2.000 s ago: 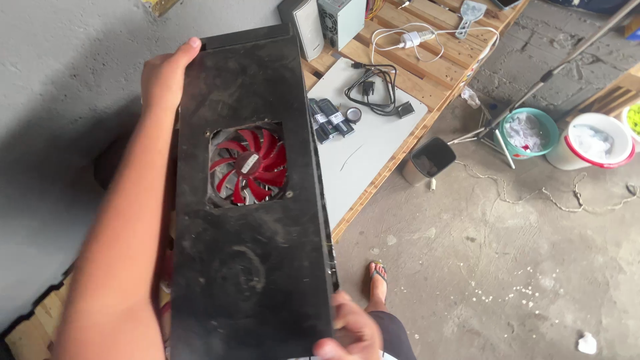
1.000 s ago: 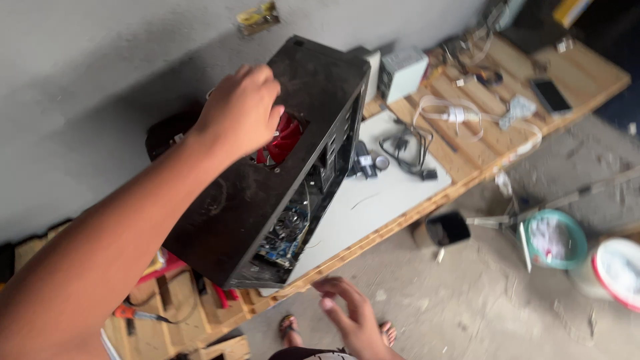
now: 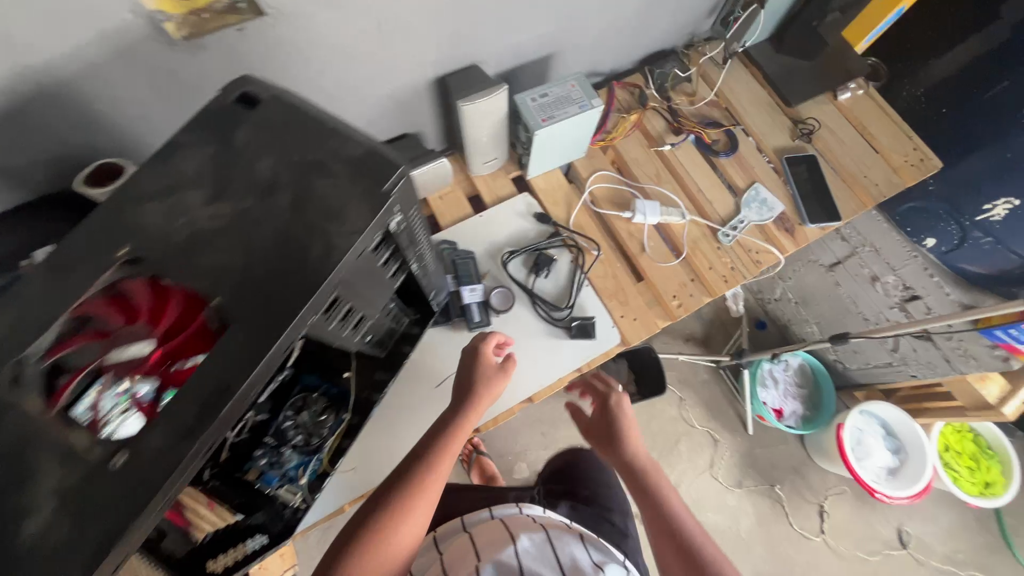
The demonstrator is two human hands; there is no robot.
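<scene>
A black computer case stands at the left on the bench, its near side uncovered and showing the motherboard. A red fan sits in its panel's opening. My left hand hovers over the edge of the white board, fingers loosely curled and holding nothing. Past it lie dark stick-like parts, a small round tin and a coiled black cable. My right hand is in the air just off the bench edge, beside a dark bin, with fingers apart and empty.
Behind are a speaker and a power supply unit. A white charger with cable, a putty knife and a smartphone lie on the slatted wooden bench. Several buckets and a metal-legged stand occupy the floor at right.
My left hand has come off the computer case, which it held in both earlier frames, and moved right. My right hand, on the case's lower corner two seconds ago, is now away from it.
</scene>
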